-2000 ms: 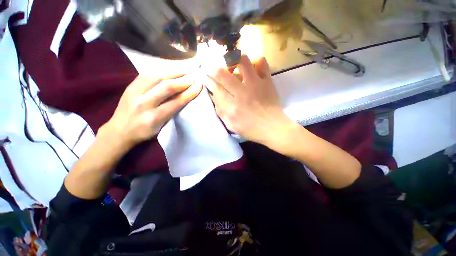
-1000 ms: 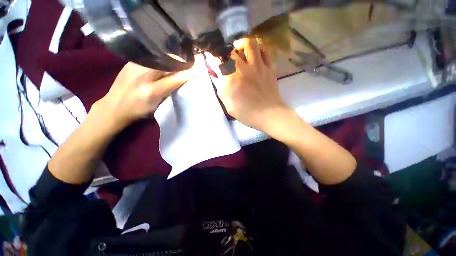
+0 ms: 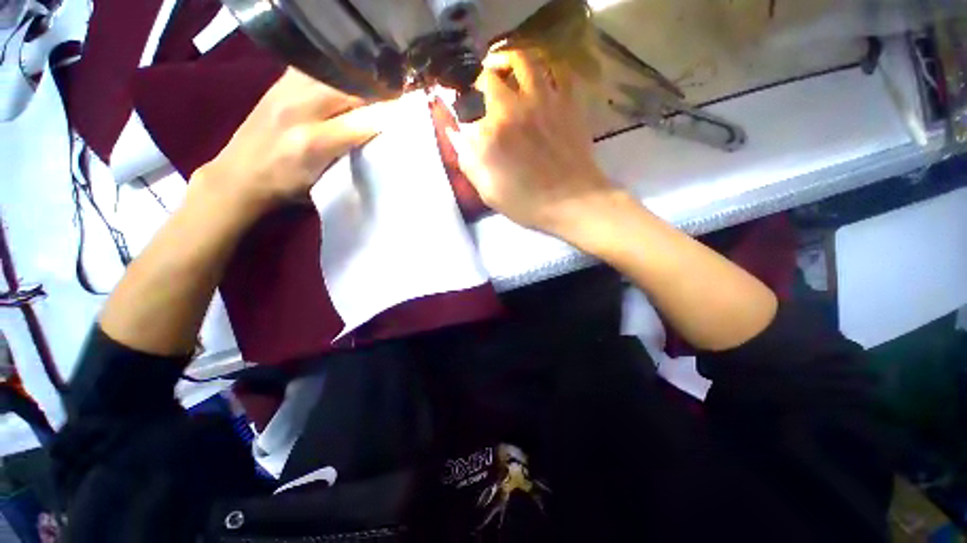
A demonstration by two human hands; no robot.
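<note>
A white cloth piece (image 3: pixel 398 228) lies over the maroon garment panel (image 3: pixel 270 286), its upper end under the presser foot area (image 3: pixel 429 85) in bright lamp light. A strip of maroon shows along its right side and below its lower edge. My left hand (image 3: pixel 281 138) presses on the cloth left of the needle, fingertips at the white piece's upper left. My right hand (image 3: pixel 525 143) rests right of the needle, fingers bent beside the dark presser parts. Its fingertips are partly hidden by glare and the machine. Whether either hand pinches the cloth is unclear.
The grey sewing machine head (image 3: pixel 350 37) hangs over the work. Metal snips (image 3: pixel 689 122) lie right of the needle on the bed. White cloth with dark maroon bands (image 3: pixel 42 212) lies at left. Maroon and white pieces (image 3: pixel 679 366) hang below the table edge at right.
The white piece now lies flatter and farther up, with more maroon showing beside and below it. Both hands appear slightly higher in view. My left fingers have moved away from the needle.
</note>
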